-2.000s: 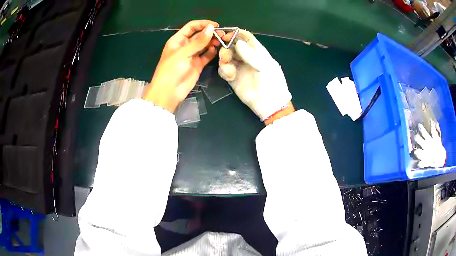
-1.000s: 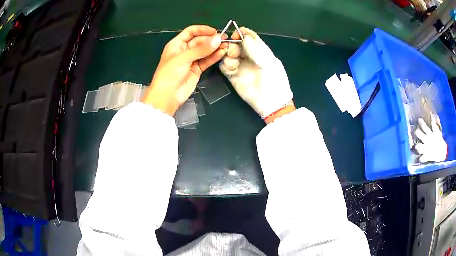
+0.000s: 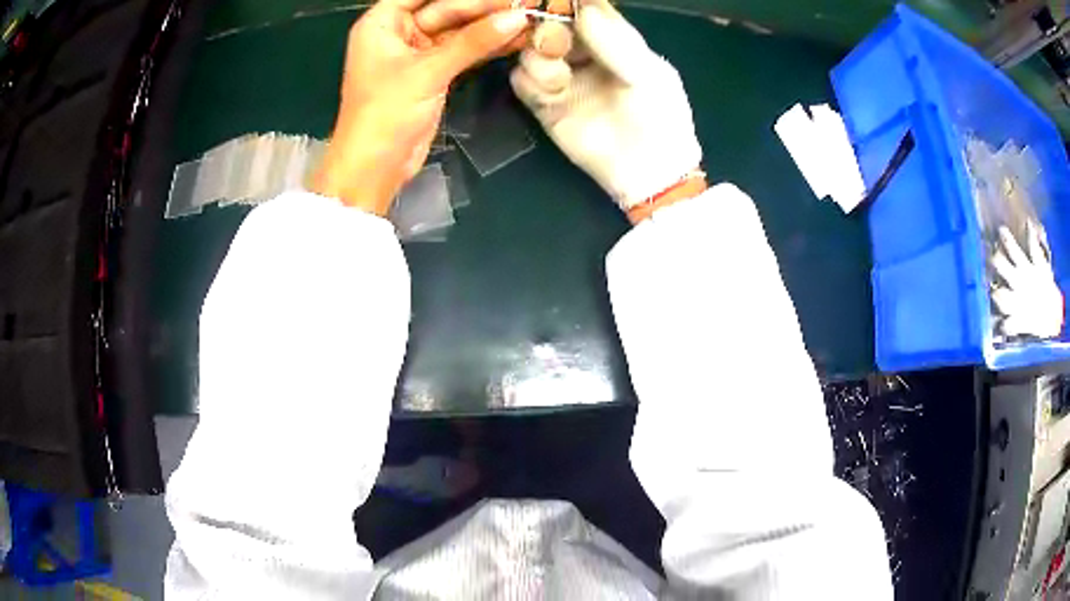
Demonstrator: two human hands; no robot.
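My bare left hand (image 3: pixel 411 88) and my white-gloved right hand (image 3: pixel 616 106) meet at the top edge of the picture, which cuts them off slightly. Their fingertips pinch a small clip-like part (image 3: pixel 547 15) between them. It shows as a thin bright bar with something dark beside it; fingers hide the rest, and I cannot tell exactly what it is. A fanned row of clear square panels (image 3: pixel 241 170) lies left of my left wrist. More loose clear panels (image 3: pixel 425 200) lie beside and partly behind that wrist, and one clear panel (image 3: pixel 499 147) lies between the hands.
Black foam trays (image 3: pixel 53 270) with red bits at their edge stand at the left. White slips (image 3: pixel 821 155) lie beside a blue bin (image 3: pixel 933 223) at the right. The bin holds clear scraps and a spare white glove (image 3: pixel 1024 282). Dark clips with silver glints (image 3: pixel 874 440) are below it.
Both hands and the part sit higher in the picture, as the bench view has shifted. The part showed as a bright triangle, pointing down then up; now it looks like a thin bar.
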